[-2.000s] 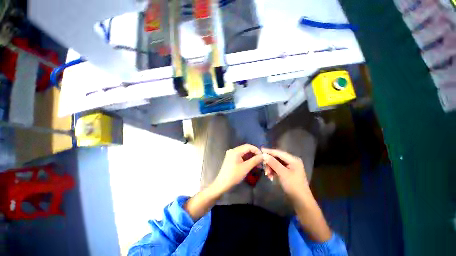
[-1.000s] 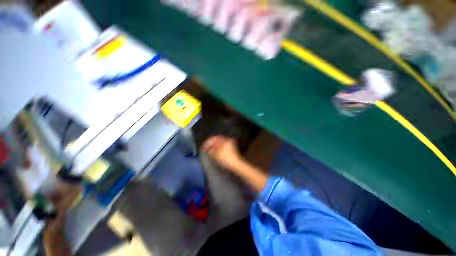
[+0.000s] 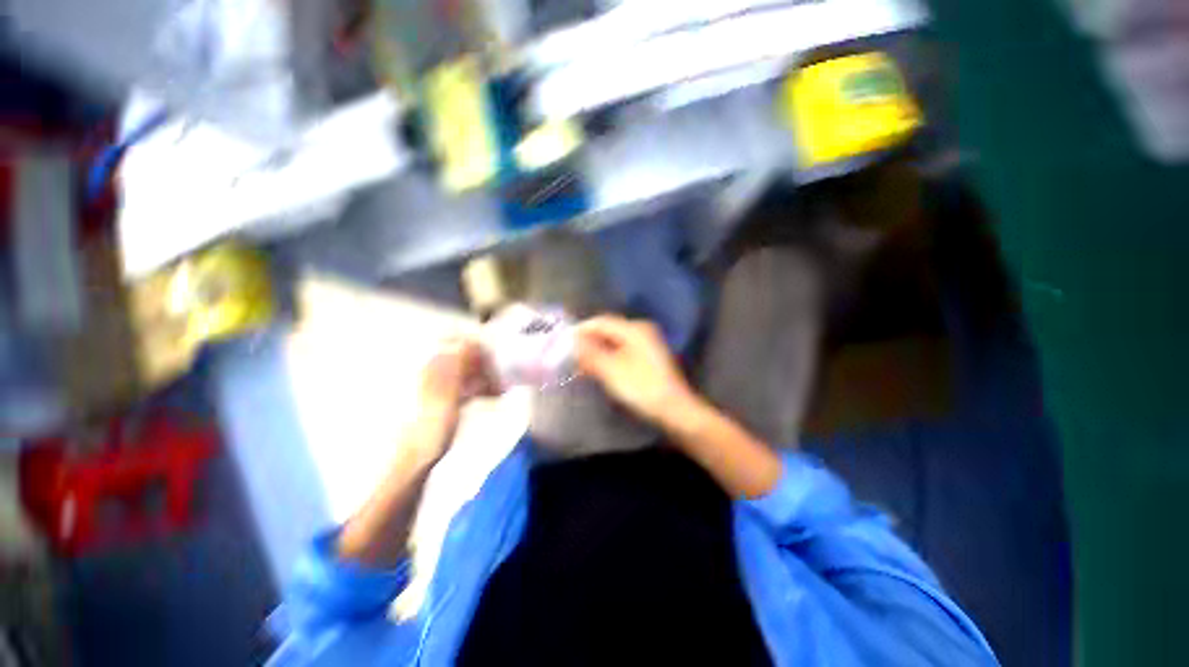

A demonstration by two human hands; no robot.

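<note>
A small clear plastic pack (image 3: 532, 347) with pinkish-white contents and a dark patch is held up between both hands, above my lap. My left hand (image 3: 459, 378) grips its left side. My right hand (image 3: 630, 362) holds its right edge with the fingertips. The frame is blurred, so the finger positions are not sharp. The press fixture (image 3: 545, 189), cream with a blue base, is at the table's front edge, beyond the pack.
A yellow button box (image 3: 854, 110) is right of the fixture, and another yellow box (image 3: 227, 292) is at the left. The green conveyor (image 3: 1030, 261) runs along the right with pinkish packs (image 3: 1154, 72) at the top corner. A red plastic stool (image 3: 117, 489) is at the left.
The view has swung back left from the conveyor to the table and lap. Both hands now hold a pack; one second ago my right hand was over the lap's right side, with no pack visible in it.
</note>
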